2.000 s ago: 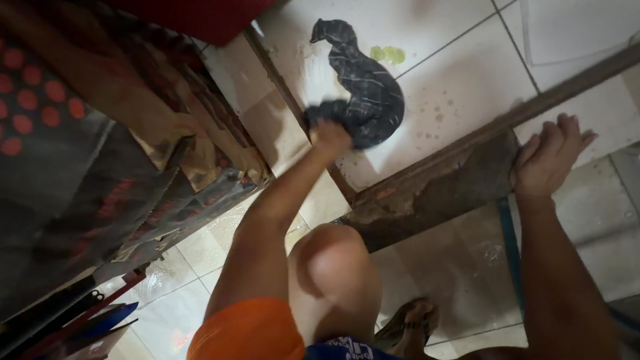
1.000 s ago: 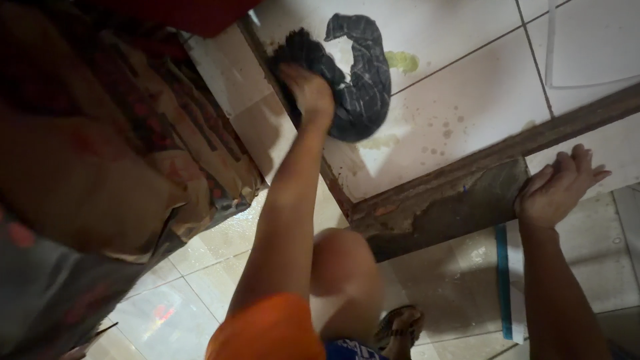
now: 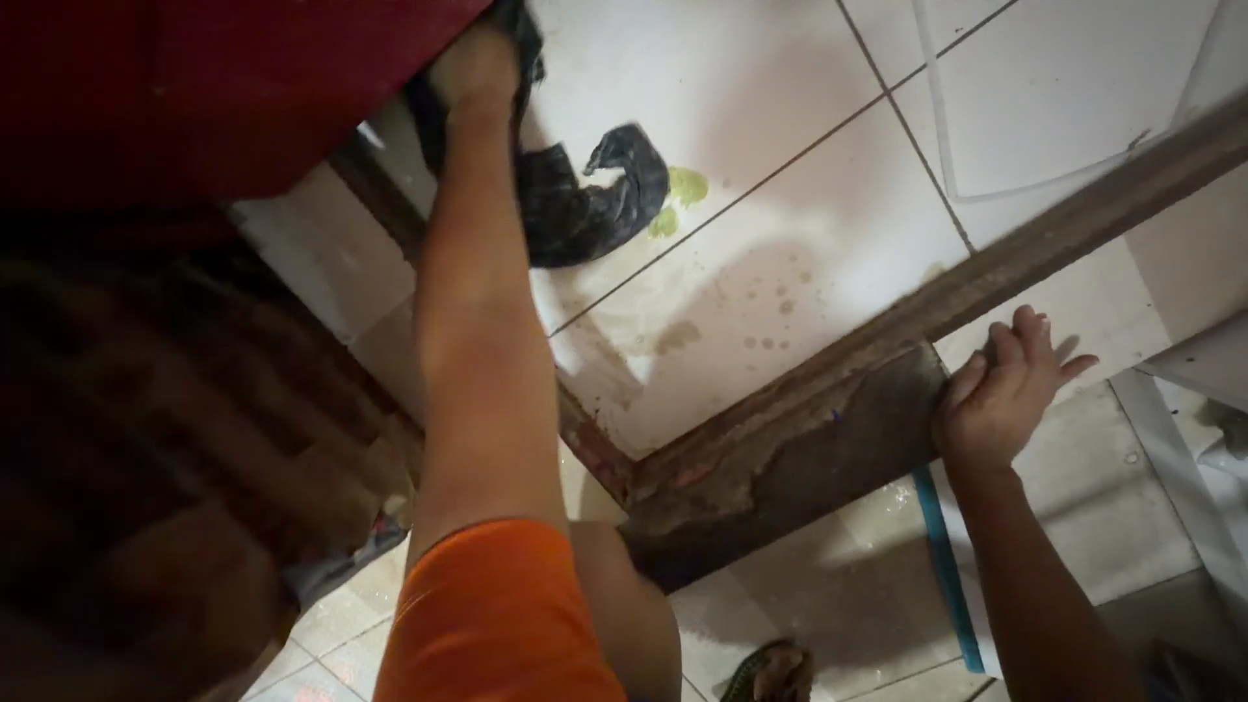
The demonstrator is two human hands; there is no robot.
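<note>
My left hand [image 3: 476, 66], blurred, presses on one end of a dark cloth [image 3: 585, 210] at the upper left of the tiled top [image 3: 770, 195]. The rest of the cloth curls away to the right across the tiles, close to a yellow-green smear [image 3: 682, 190]. Whether the fingers grip the fabric is hard to see. My right hand [image 3: 1004, 390] rests its heel by the brown wooden edge at the right, palm side up and fingers apart, with nothing in it.
A dark red panel [image 3: 214, 88] overhangs the upper left. Brown wrapped material [image 3: 195, 468] lies in shadow below it. A worn wooden edge [image 3: 799, 390] borders the tiles. A clear sheet [image 3: 1063, 97] lies upper right. My foot [image 3: 775, 673] is on the floor below.
My left hand has moved across the tiles, away from my body, toward the red panel, pulling part of the dark cloth along. My right hand has stayed at the wooden edge. The view has shifted.
</note>
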